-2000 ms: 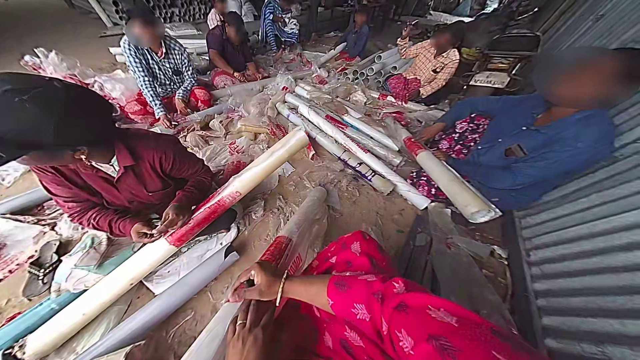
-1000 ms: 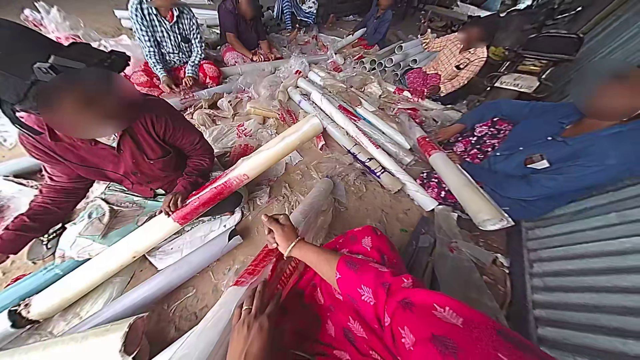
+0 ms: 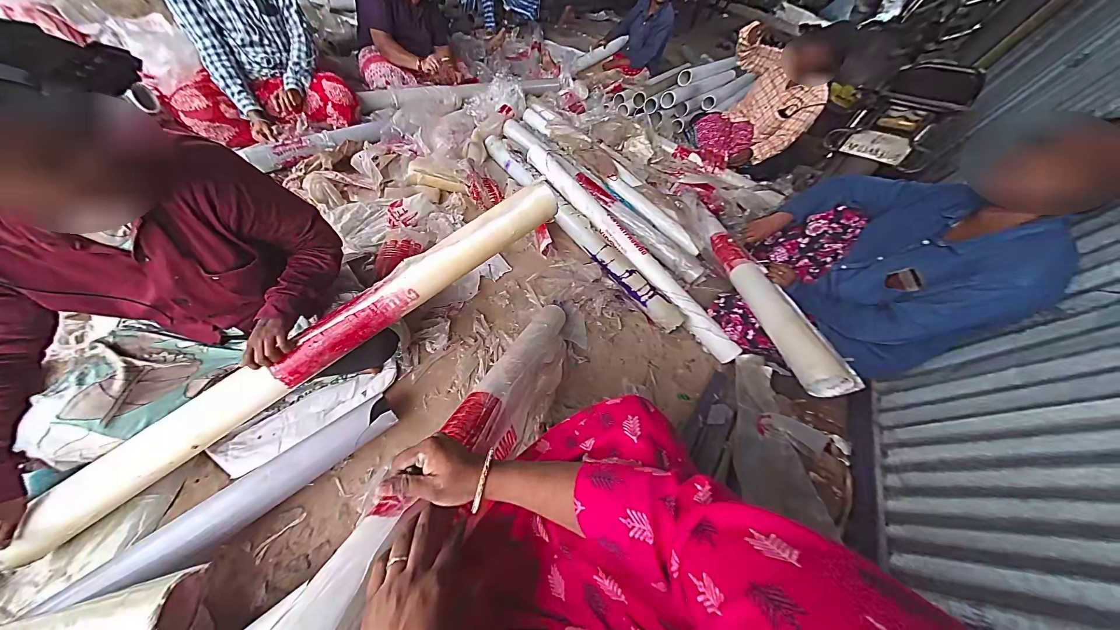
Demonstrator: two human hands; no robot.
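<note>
A long roll wrapped in clear plastic film [image 3: 516, 359], with a red printed band [image 3: 472, 418], slants across my lap from lower left to centre. My right hand [image 3: 436, 472], with a bangle at the wrist, pinches the film at the red print, its fingers closed. Lower down, my left hand [image 3: 407, 569], wearing a ring, lies on the roll's side with its fingers extended; whether it grips the film cannot be told.
At left a person in a maroon shirt holds a cream roll with a red band [image 3: 350, 337]. A grey-white tube [image 3: 227, 507] lies between us. More wrapped rolls [image 3: 612, 236], torn film [image 3: 376, 219], seated people and grey pipes [image 3: 691, 87] are ahead. Corrugated metal sheet [image 3: 997, 455] stands at right.
My right hand has moved down along the roll, nearer my left hand, since one second ago. The maroon-shirted person's cream roll has shifted up and right since two seconds ago.
</note>
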